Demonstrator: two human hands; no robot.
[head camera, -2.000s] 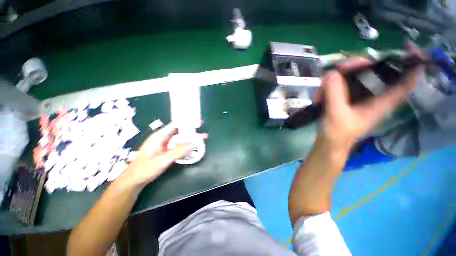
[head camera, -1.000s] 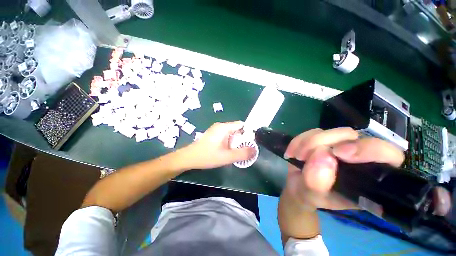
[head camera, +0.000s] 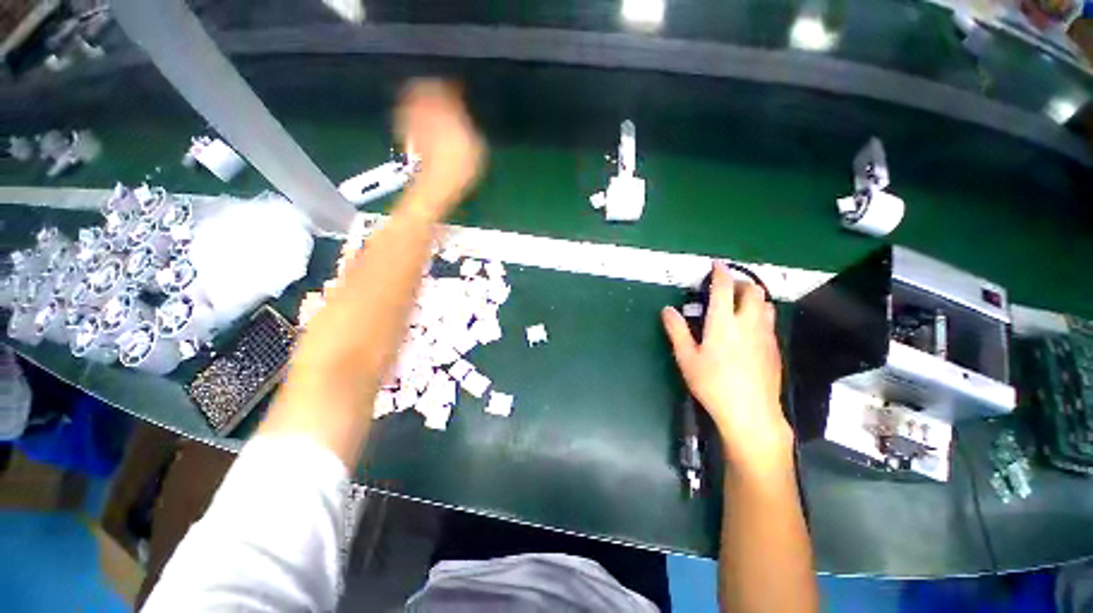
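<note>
My left hand (head camera: 441, 146) is blurred and stretched over the green belt beyond the pale strip. A white fan unit (head camera: 376, 183) lies by its fingers; whether they grip it cannot be told. My right hand (head camera: 729, 359) is palm down with fingers apart over the black electric screwdriver (head camera: 690, 441). The screwdriver lies on the bench, tip towards me, its upper part partly hidden by the hand. A pile of small white plastic pieces (head camera: 450, 326) lies mid-left, partly behind my left forearm.
The screw feeder (head camera: 947, 329) stands at right, with green circuit boards (head camera: 1067, 395) beyond it. The dark parts tray (head camera: 243, 369), white housings (head camera: 114, 281) and a plastic bag (head camera: 249, 249) are at left. More units (head camera: 624, 192) lie on the belt. A pale bar (head camera: 228, 108) crosses upper left.
My left hand has moved from the near bench out over the belt, and the unit it held is no longer there. The screwdriver has gone from my raised right hand down onto the bench.
</note>
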